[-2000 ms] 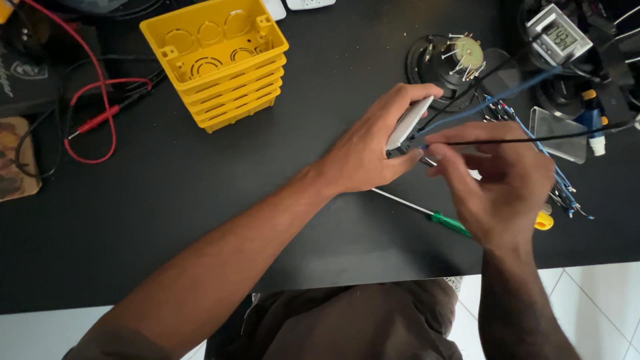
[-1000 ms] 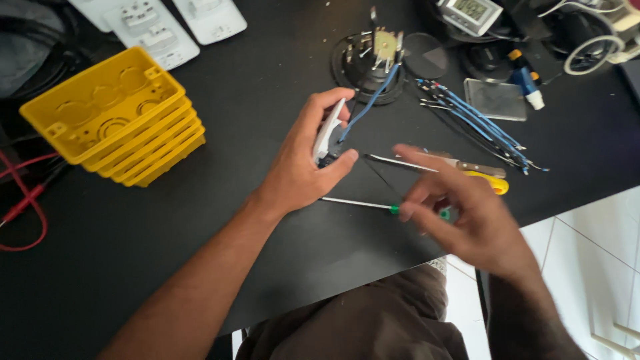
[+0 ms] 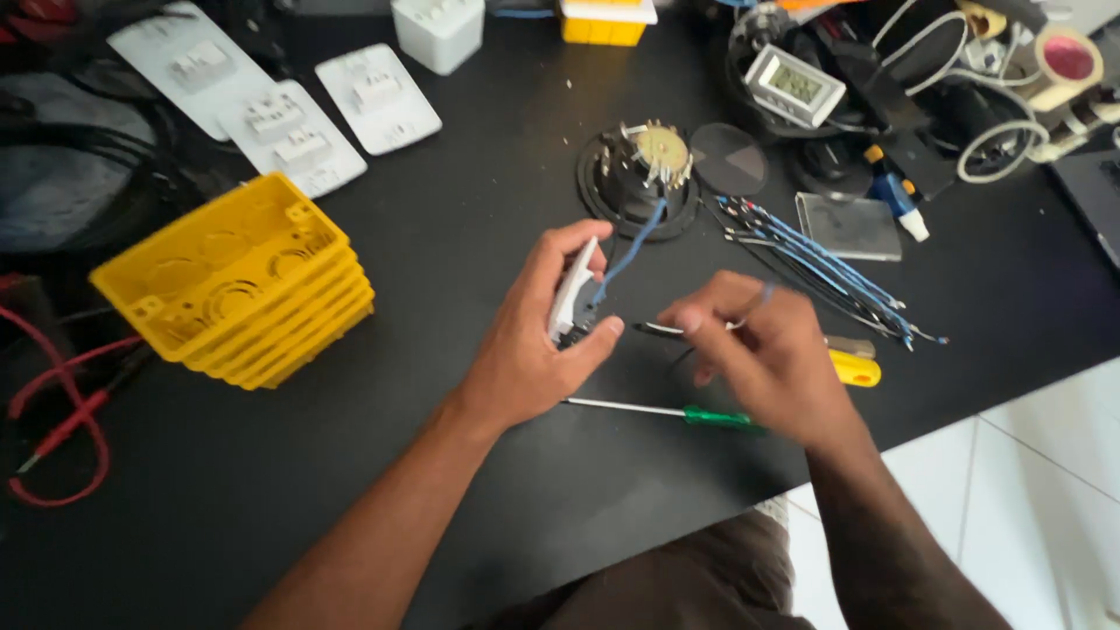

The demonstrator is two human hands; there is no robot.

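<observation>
My left hand [image 3: 542, 324] grips a small white electrical module [image 3: 573, 290] on edge between fingers and thumb. A blue wire [image 3: 637, 248] runs from the module's dark back up toward a round black magnetic base with screws on it [image 3: 652, 166]. To the right, my right hand [image 3: 752, 346] has thumb and fingers together around a thin tool or wire with a black and white end [image 3: 661, 330] that points at the module; which it is cannot be told. A green-handled screwdriver [image 3: 717, 417] lies below both hands. A yellow-handled tool [image 3: 853, 367] lies partly behind my right hand.
Stacked yellow electrical boxes [image 3: 232, 289] stand at left, near red test leads [image 3: 61, 429]. White switch plates [image 3: 378, 99] lie behind them. Blue and black wires [image 3: 822, 262], a clear plastic piece [image 3: 847, 227] and a digital meter [image 3: 794, 86] are at right. The table edge [image 3: 989, 409] runs diagonally in front.
The view has shifted. My right hand was at the module two seconds ago, moved away from it a second ago, and is now nearer with a thin item. The left hand keeps the module.
</observation>
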